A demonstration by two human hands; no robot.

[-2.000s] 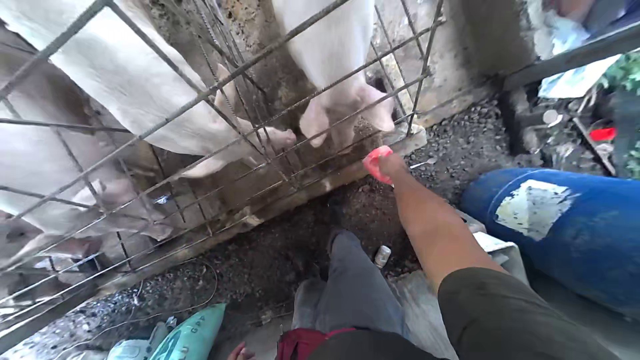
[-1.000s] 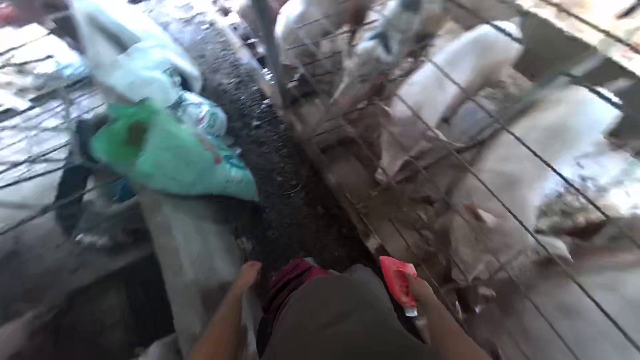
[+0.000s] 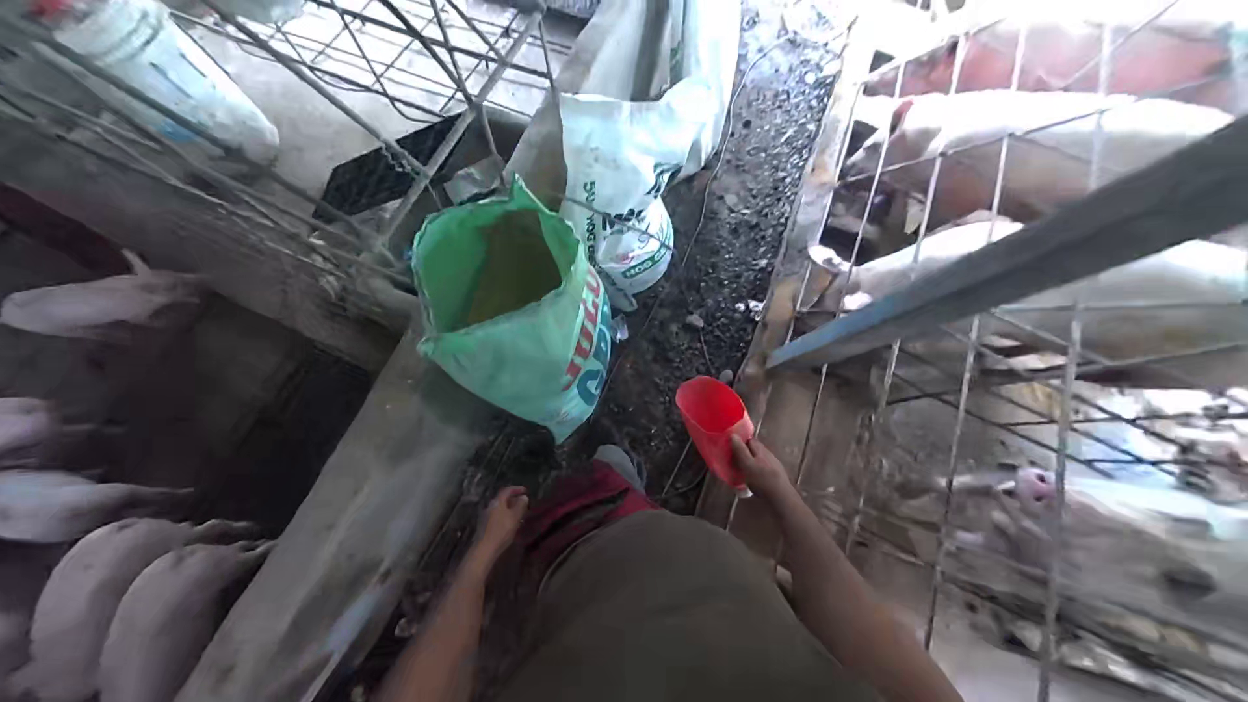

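My right hand [image 3: 759,468] grips a red plastic feed scoop [image 3: 715,419], whose wide mouth faces up and shows no feed inside. To its left, past a gap of ground, a green-and-white woven feed sack [image 3: 507,361] stands with its top spread, and brownish feed [image 3: 512,268] lies within. My left hand [image 3: 505,512] hangs below the sack, its fingers loosely curled and touching nothing that I can make out. A white printed sack [image 3: 624,146] stands behind the green one.
Metal bar fencing [image 3: 960,322] runs along the right, with several pigs [image 3: 1053,156] behind it. On the left, more pigs [image 3: 88,585] are beyond a low concrete wall [image 3: 361,526]. A dark gravel aisle [image 3: 736,205] lies between. A whitish container [image 3: 185,83] is at the upper left.
My right arm was stretched toward the pigs at the fence with the scoop; now it is lower, close to my body. The view has swung far round to the feed sacks.
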